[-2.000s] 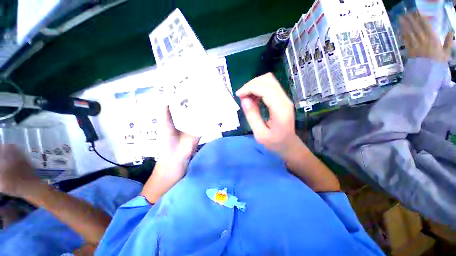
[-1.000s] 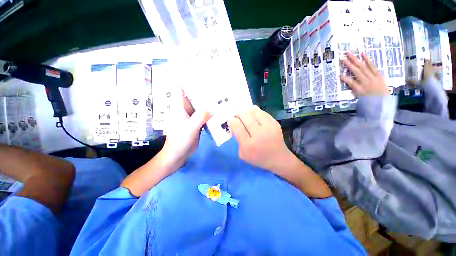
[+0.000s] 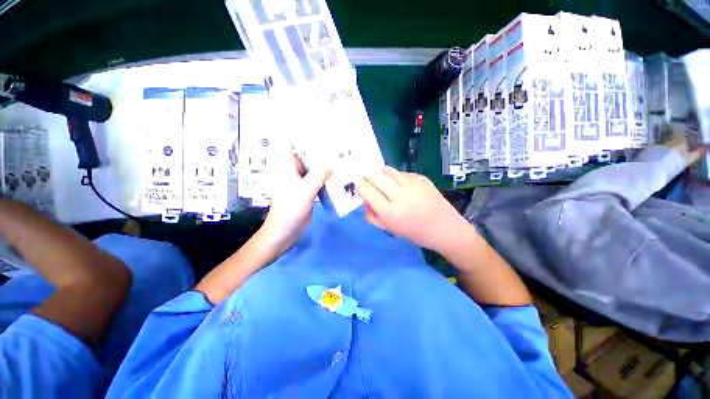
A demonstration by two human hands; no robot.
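Note:
A long white retail box (image 3: 323, 101) with printed panels is held tilted in front of my body, its near end pointing down at my chest. My left hand (image 3: 292, 199) is closed around its left edge near that end, with the thumb on the printed face. My right hand (image 3: 401, 204) grips the right side of the same near end with its fingertips. The fingers behind the box are hidden.
More boxes (image 3: 210, 148) lie on a white board (image 3: 117, 167) at left, beside a black heat gun (image 3: 84, 117). A second heat gun (image 3: 440, 74) stands near a row of standing boxes (image 3: 537, 101) at right. Co-workers' arms are on both sides; brown cartons (image 3: 623, 362) are below right.
My right hand was off the boxes two seconds ago and now holds the box end. Over the last second both hands stay on it. The grey-sleeved person's hand has left the right-hand boxes.

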